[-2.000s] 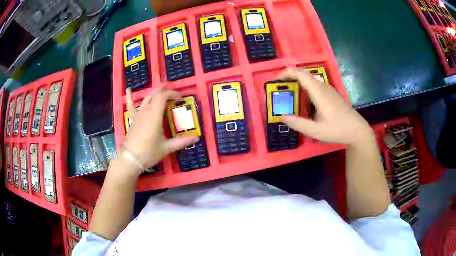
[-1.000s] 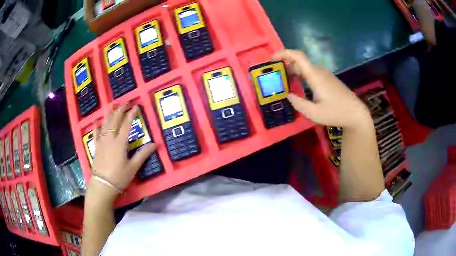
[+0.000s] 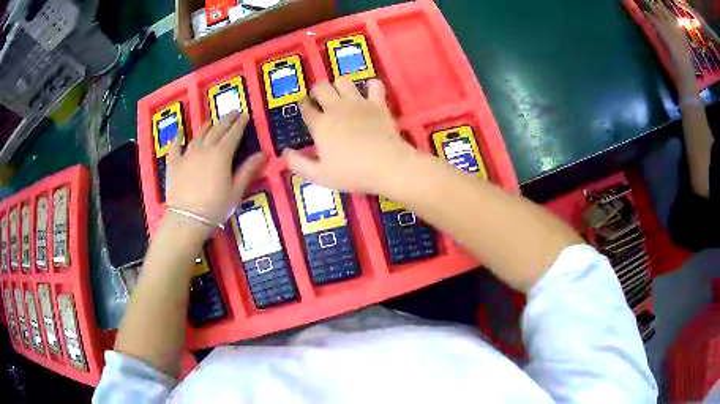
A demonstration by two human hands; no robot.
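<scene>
A red tray [image 3: 430,67] holds keypad phones face up in two rows, with lit screens and yellow upper faces. The upper row's rightmost pocket has no phone. My left hand [image 3: 207,175] lies over the two left phones of the upper row, fingers spread, fingertips by the second phone [image 3: 227,99]. My right hand [image 3: 351,138] reaches across the tray, its fingers over the keys of the third phone [image 3: 285,88] and fourth phone [image 3: 349,59]. Neither hand visibly grips a phone. My right forearm partly covers the two right phones of the lower row.
An open carton [image 3: 260,30] with loose small items stands behind the tray. A black smartphone [image 3: 122,205] and another red tray [image 3: 87,276] of phone backs lie left. Test equipment [image 3: 59,47] is upper left. Stacked handsets [image 3: 620,237] sit below right. Another person's arm [image 3: 695,130] is far right.
Both hands have moved from the lower row to the upper row. My right hand has left the rightmost lower phone. The whole view has shifted.
</scene>
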